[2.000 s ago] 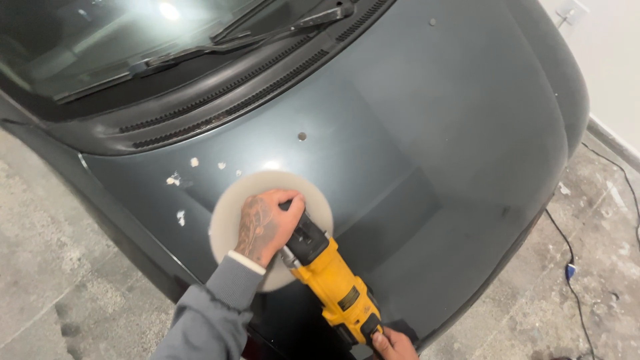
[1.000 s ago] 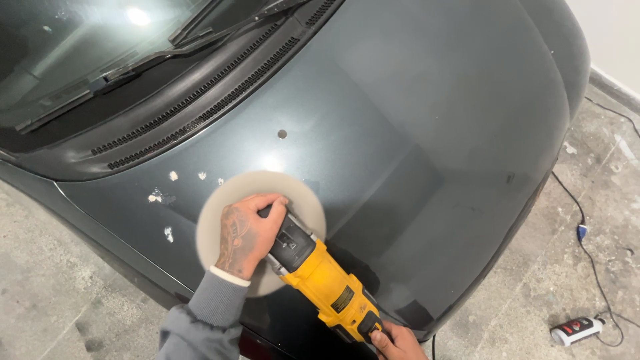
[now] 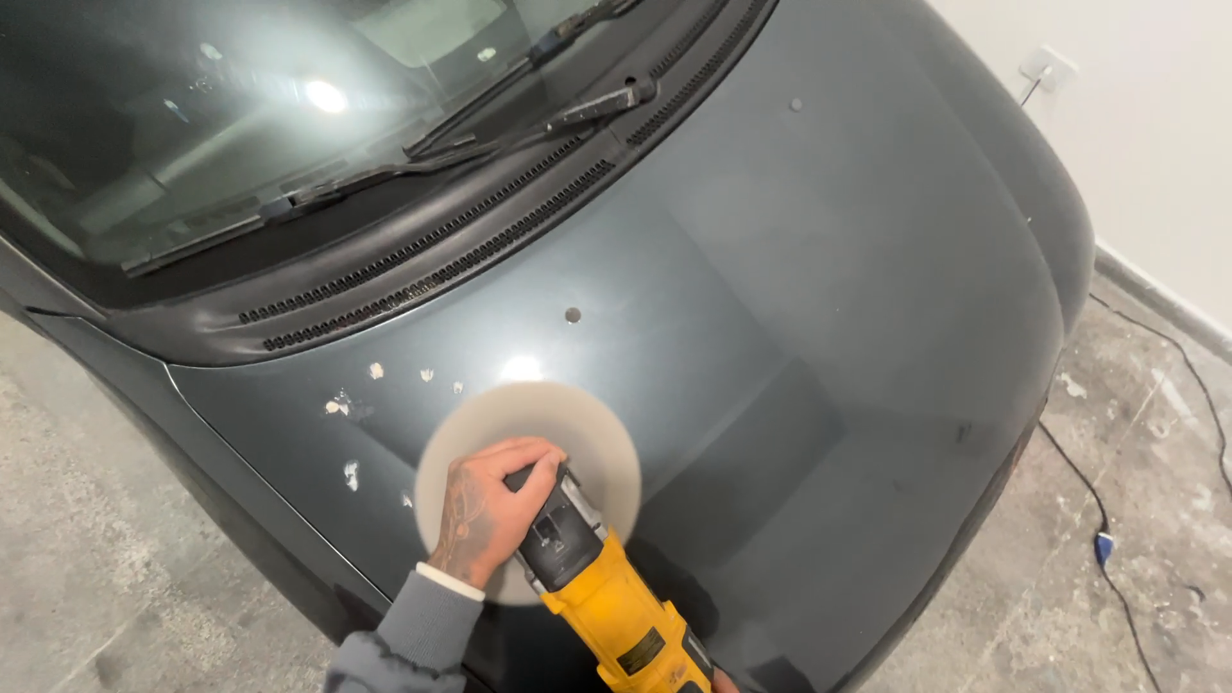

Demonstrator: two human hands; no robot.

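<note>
A yellow and black rotary polisher (image 3: 616,606) lies over a dark grey car hood (image 3: 751,289), its round pale pad (image 3: 529,414) blurred as if spinning on the paint. My left hand (image 3: 496,505), in a grey sleeve, is closed over the black head of the tool. Of my right hand (image 3: 724,682) only a bit shows at the bottom edge, against the rear of the polisher's body; its grip is mostly out of view. Several chipped paint spots (image 3: 351,474) lie left of the pad, and a small round dark spot (image 3: 573,315) is above it.
Beyond the hood are the black cowl grille (image 3: 443,279), a wiper arm (image 3: 385,171) and the windshield (image 3: 241,87). At the right, a cord (image 3: 1088,481) with a blue connector (image 3: 1103,549) runs over the concrete floor (image 3: 1020,597), near a white wall (image 3: 1155,144) with an outlet (image 3: 1047,69).
The view has shifted, showing more windshield and less of my right hand. My left hand stays on the polisher's head, and the pad remains near the chipped spots.
</note>
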